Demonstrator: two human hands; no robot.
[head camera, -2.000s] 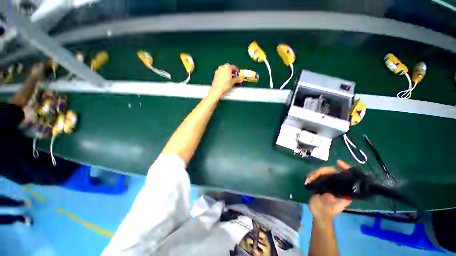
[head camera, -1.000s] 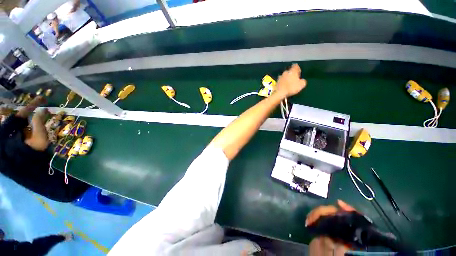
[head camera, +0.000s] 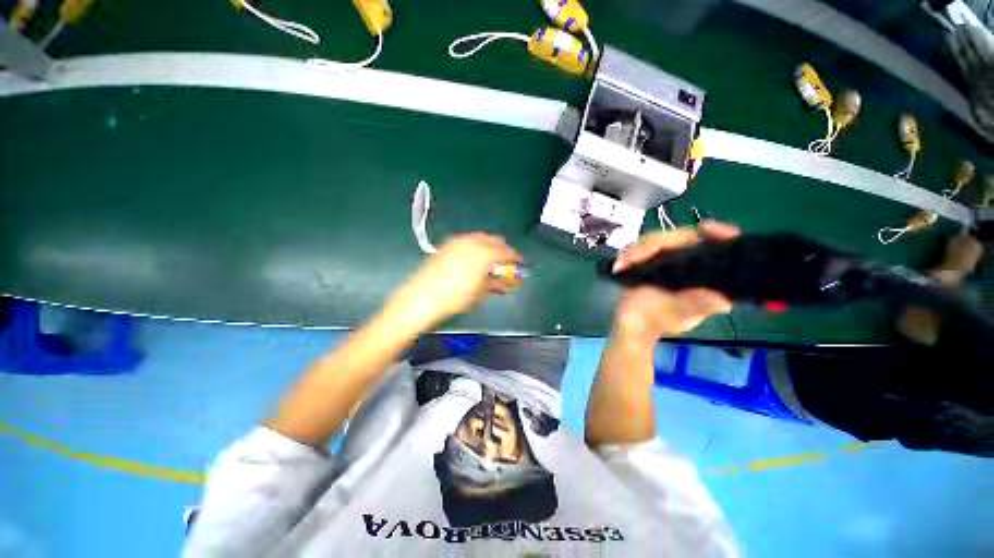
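Note:
My left hand [head camera: 467,273] holds a yellow device [head camera: 506,275] over the near part of the green bench; the fingers hide most of it. Its white strap [head camera: 422,216] trails up and to the left. My right hand [head camera: 667,303] is closed around the black electric screwdriver [head camera: 752,268], held level, its front end pointing left toward the device without touching it. The red switch shows on its lower side. The screw feeder [head camera: 634,136], a silver-grey box with a white front, stands just beyond my hands.
Yellow devices with white straps lie behind the white strip [head camera: 458,100], two of them left of the feeder [head camera: 559,50]. Another device is partly hidden at the feeder's right side. At the right are another person's hand [head camera: 959,259] and dark clothing. Blue stools [head camera: 65,340] stand below the bench edge.
My left hand has come back from the far side of the bench and now holds a yellow device near me. The screwdriver is now level beside it. The view has shifted to the right.

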